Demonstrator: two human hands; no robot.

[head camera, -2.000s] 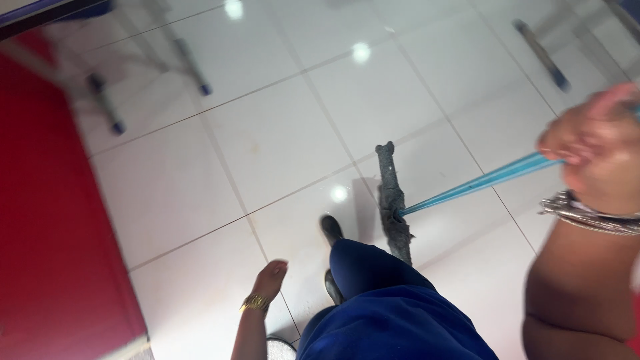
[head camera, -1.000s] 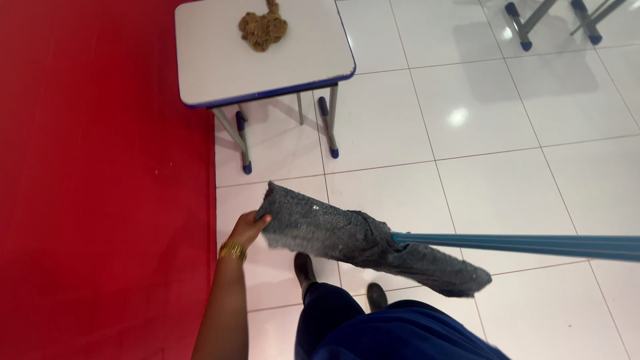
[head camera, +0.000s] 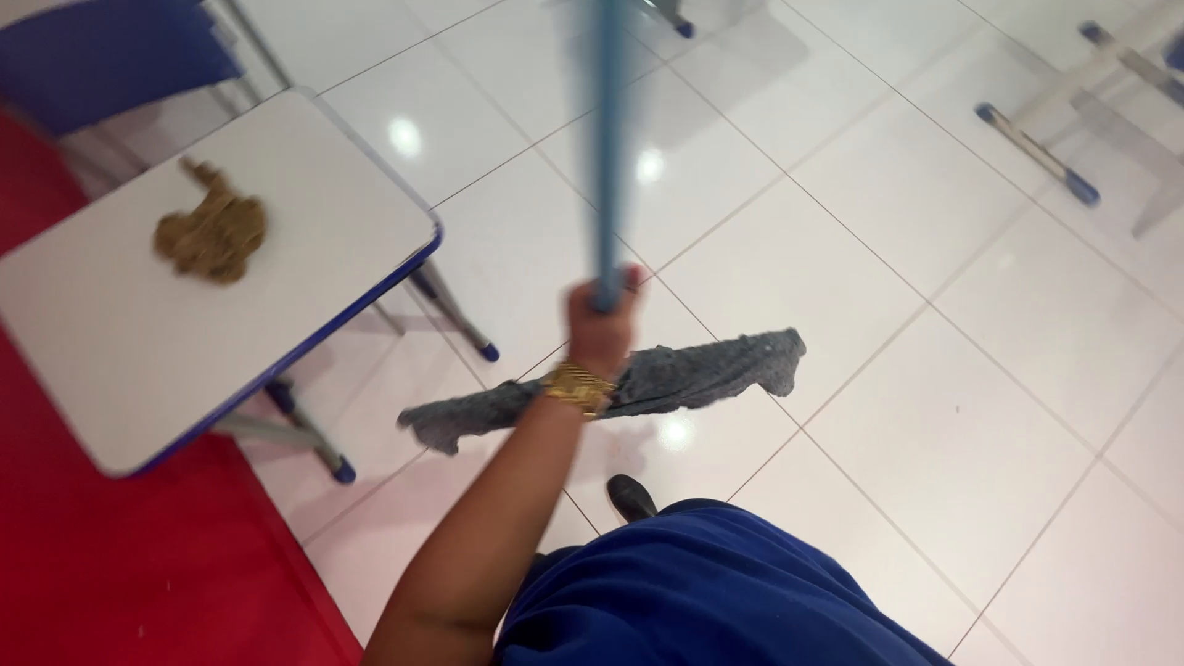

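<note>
My left hand (head camera: 603, 324), with a gold watch or bracelet at the wrist, grips a blue pole (head camera: 607, 139) near the middle of the view. The pole runs up out of the top edge and is blurred. Below and behind the hand, a grey cloth (head camera: 708, 375) hangs lengthwise across the pole's lower end; the head beneath it is hidden. Whether the cloth touches the floor, I cannot tell. My right hand is out of view. On a white-topped desk (head camera: 333, 185) at the left lies a crumpled brown cloth (head camera: 217, 231).
A blue chair (head camera: 111, 55) stands behind the desk. The desk's metal legs reach the white tiled floor (head camera: 888, 388). More furniture legs (head camera: 1036, 153) are at the upper right and top. A red surface (head camera: 139, 564) fills the lower left, and my dark shoe (head camera: 631, 498) shows below the cloth.
My left hand has gone from the grey cloth's end to the blue pole. The pole pointed right a second ago and now points up. The view has turned. My right hand, seen two seconds ago, is out of frame.
</note>
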